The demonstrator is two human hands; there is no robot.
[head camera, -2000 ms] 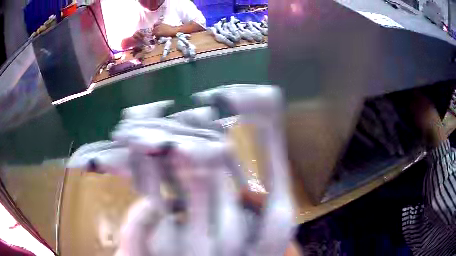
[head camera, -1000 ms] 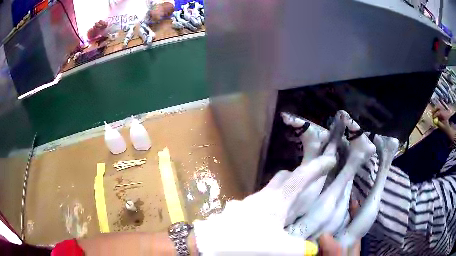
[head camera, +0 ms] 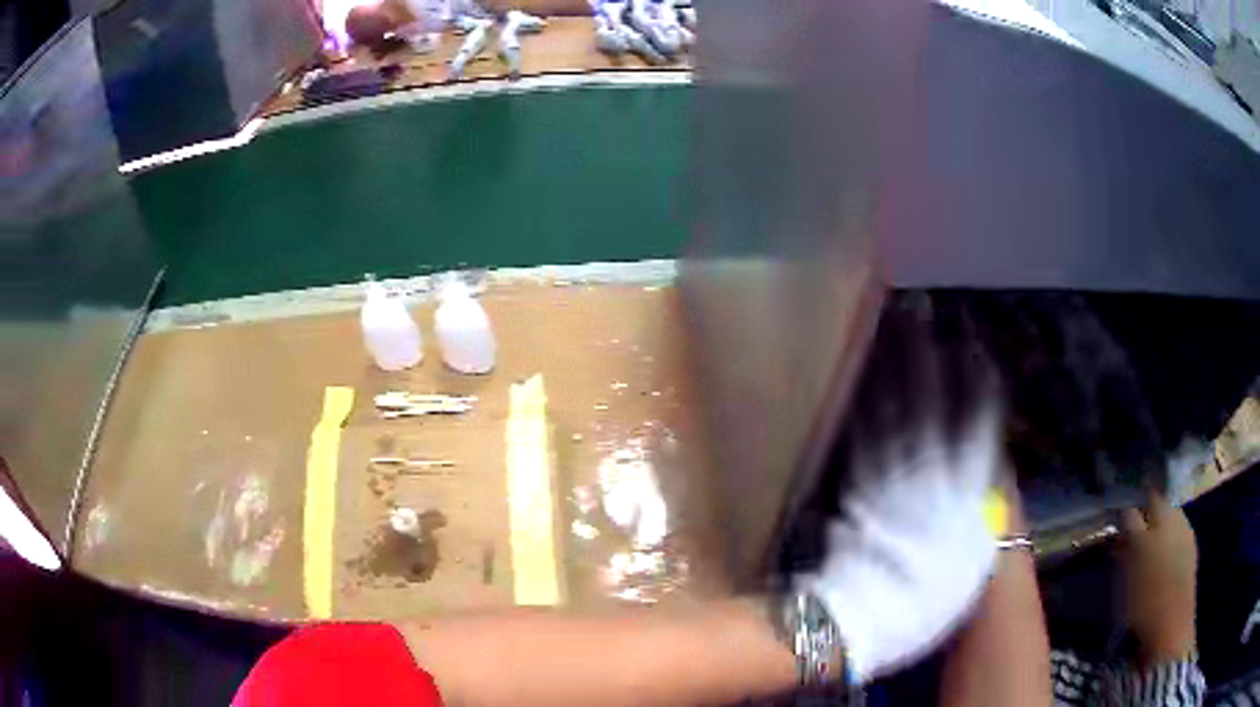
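My left hand [head camera: 919, 532], in a white knit glove with yellow on the thumb, reaches past the right panel towards the dark area. It is blurred, and I cannot tell if it holds anything. My bare right forearm [head camera: 998, 628] comes up from the bottom edge beside the glove; its hand is blurred or hidden. A small whitish cap [head camera: 404, 521] sits on a dark-spotted stain on the brown bench. Pale thin sticks [head camera: 426, 403] lie above it, below two whitish squeeze bottles [head camera: 466, 332].
Yellow tape strips [head camera: 532, 497] border the stain. A green belt [head camera: 415, 180] runs behind the bench [head camera: 180, 414]. A tall grey panel [head camera: 788, 304] stands right of it. A person's bare arm [head camera: 1158, 566] shows at lower right. Pale limb-shaped parts [head camera: 643, 28] lie across the belt.
The bunch of pale limb-shaped parts at my hands is no longer visible. My gloved hand has moved right and up beside the dark area, and the view has shifted.
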